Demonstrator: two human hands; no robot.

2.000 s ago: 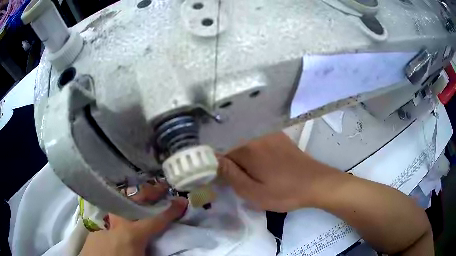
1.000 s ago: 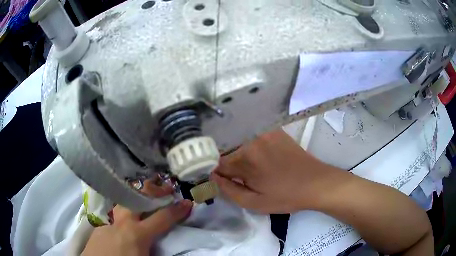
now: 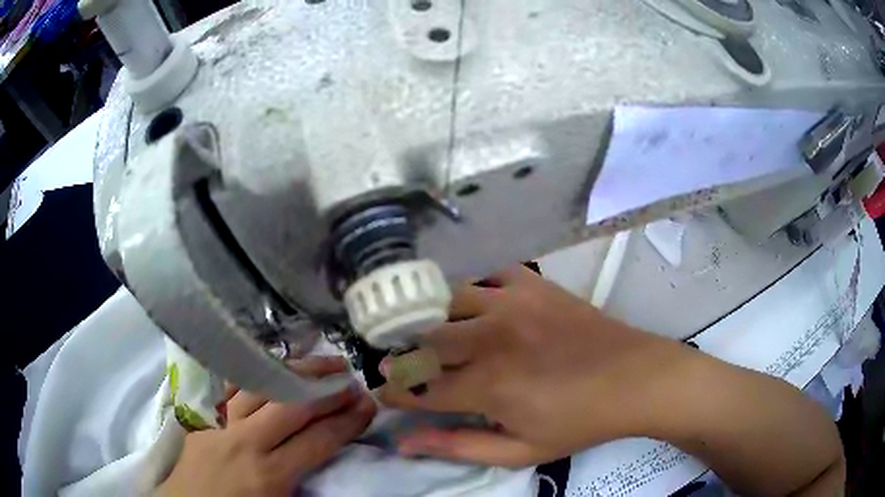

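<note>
The white fabric piece (image 3: 97, 388) spreads left of the machine head and under both hands. A bit of black fabric (image 3: 369, 365) shows between the hands by the needle area. My left hand (image 3: 281, 427) lies on the white fabric below the head, its fingertips at the needle area and partly hidden by the head. My right hand (image 3: 514, 369) lies right of it, fingers spread on the fabric beside the tan knob (image 3: 413, 369). The needle and presser foot are mostly hidden. Whether either hand pinches the fabric cannot be told.
The off-white machine head (image 3: 252, 194) with its white tension dial (image 3: 398, 303) overhangs the hands. A paper label (image 3: 699, 155) is on its arm. A floral cloth wrap (image 3: 192, 393) hangs left. A slim white stick (image 3: 609, 270) lies on the bed. A printed scale (image 3: 670, 474) marks the front edge.
My right hand has gone from pinched fingers beside the dial to spread fingers lower on the fabric. Black fabric now shows between the hands. The whole view has shifted slightly.
</note>
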